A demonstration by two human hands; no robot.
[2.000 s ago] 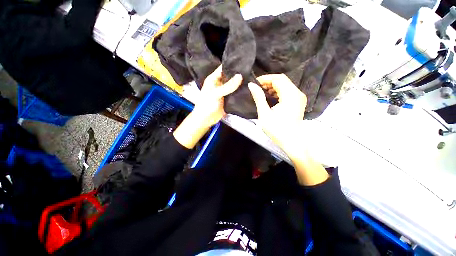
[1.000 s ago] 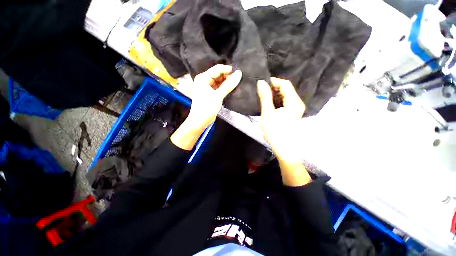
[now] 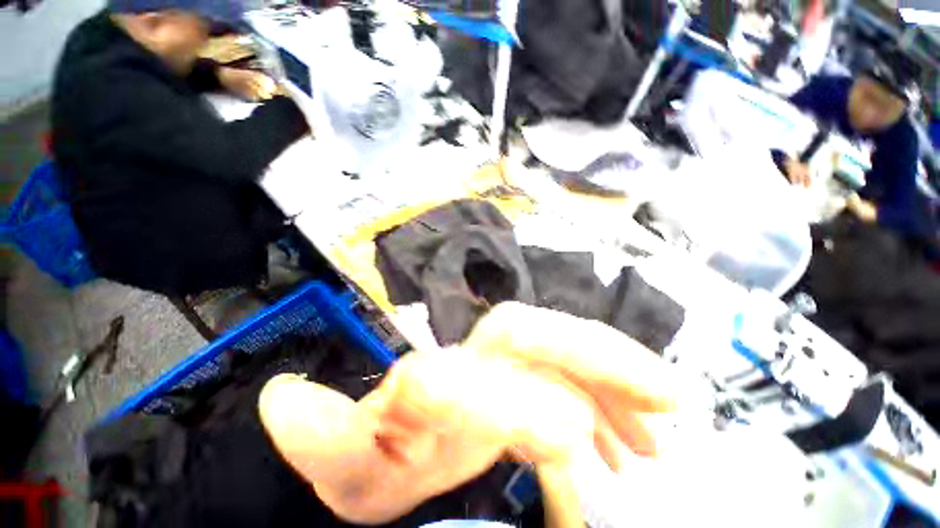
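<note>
The dark grey-brown garment piece [image 3: 445, 276] lies on the white table [image 3: 345, 211], partly over a yellow sheet [image 3: 363, 248]. A round dark opening shows in its middle. Bare skin of my hands fills the lower middle in front of the garment, very close to the camera, blurred and overexposed. I cannot tell whether it is one hand or both overlapping, nor clearly which is which. It hides the garment's near edge. No held item shows.
A sewing machine [image 3: 814, 356] stands at the right. A blue crate [image 3: 232, 356] with dark cloth is below left. A person in black [image 3: 155, 155] sits upper left; another person [image 3: 886, 150] is upper right. A translucent bulge [image 3: 763, 242] is behind the machine.
The view has tilted up, showing the people and the far tables. The hands no longer pinch the cloth visibly; skin now looms close to the camera. The garment rests on the table.
</note>
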